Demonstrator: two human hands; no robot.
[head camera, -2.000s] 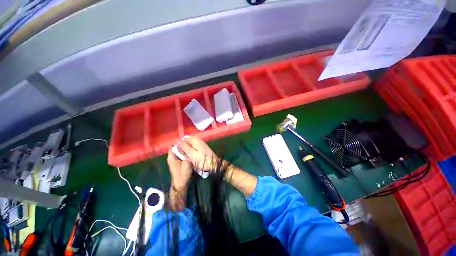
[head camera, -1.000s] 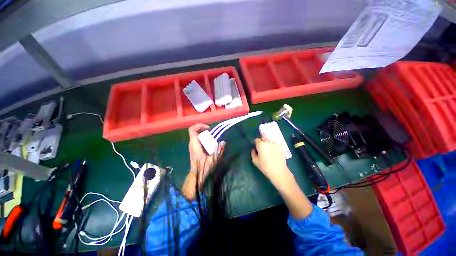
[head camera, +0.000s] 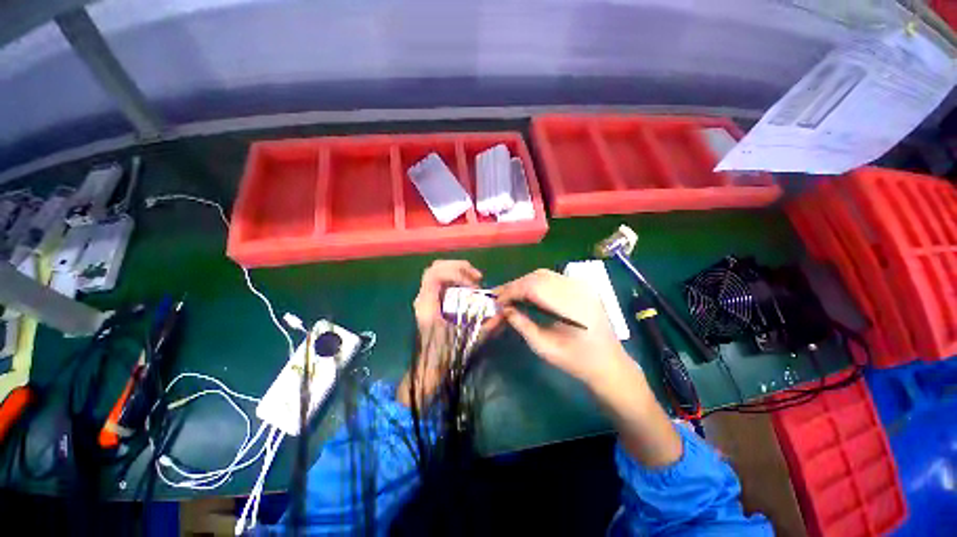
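My left hand (head camera: 436, 299) holds a small white power bank unit (head camera: 469, 304) near the middle of the bench, with its white cables hanging down toward me. My right hand (head camera: 561, 327) is beside it, fingers pinched on a thin dark rod (head camera: 548, 310), perhaps tweezers, whose tip is at the unit. Dark hair strands hang in front and hide part of the left hand and the cables. A white tray-like shell (head camera: 598, 297) lies just right of my right hand, partly hidden by it.
Red compartment trays (head camera: 275, 252) line the back, one holding white slabs (head camera: 439, 189). A hammer (head camera: 656, 292), screwdriver (head camera: 665, 357) and fan (head camera: 724, 294) lie right. A white power bank with round black display (head camera: 299, 380), cables and orange-handled tools (head camera: 118, 414) lie left. Paper (head camera: 829, 100) hangs upper right.
My right hand has moved left from the white shell to the unit and now holds the thin dark rod. The unit's cables, spread out to the right before, now hang down.
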